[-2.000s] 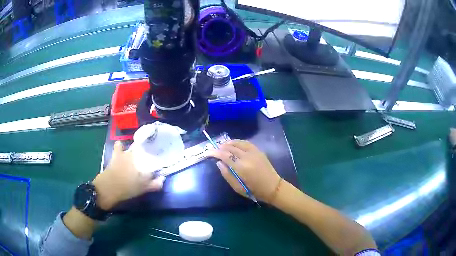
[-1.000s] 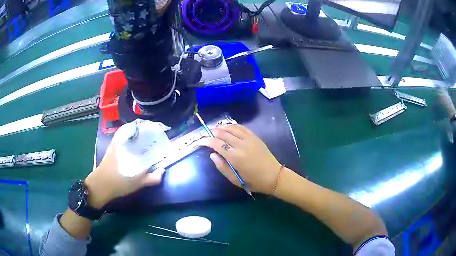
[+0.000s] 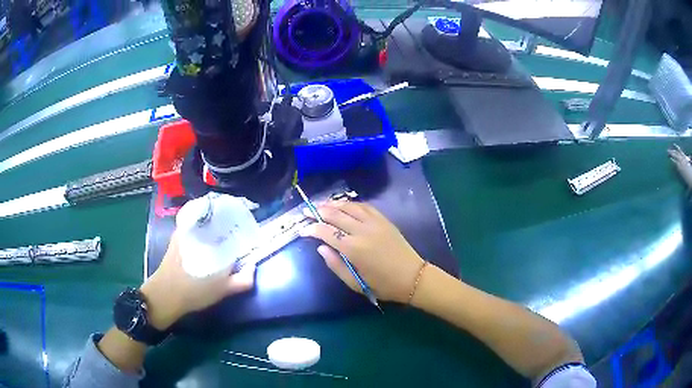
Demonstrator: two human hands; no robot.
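Note:
A slim silver-grey strip (image 3: 277, 233) lies slanted over the dark mat (image 3: 296, 292), below the black microscope (image 3: 228, 129). My left hand (image 3: 193, 276) holds its left end, with a bunched white wipe (image 3: 216, 231) between thumb and fingers. My right hand (image 3: 368, 246) rests on the strip's right part and holds a thin blue rod (image 3: 350, 267), pale tip pointing up-left near the strip. The right fingers hide part of the strip. A white disc (image 3: 294, 352) and two thin tweezer lines (image 3: 254, 365) lie near the front edge.
A blue bin (image 3: 364, 136) holds a metal-topped container (image 3: 319, 110) and a pale stick. A red bin (image 3: 171, 163) stands left of the microscope. Segmented strips (image 3: 110, 182) lie left; one silver part (image 3: 594, 176) lies right. A person's hand (image 3: 681, 163) shows at the right edge.
The view has shifted. The small part beside the silver part on the right is gone from its place, and a similar one shows further back. My hands keep their hold on wipe, strip and rod.

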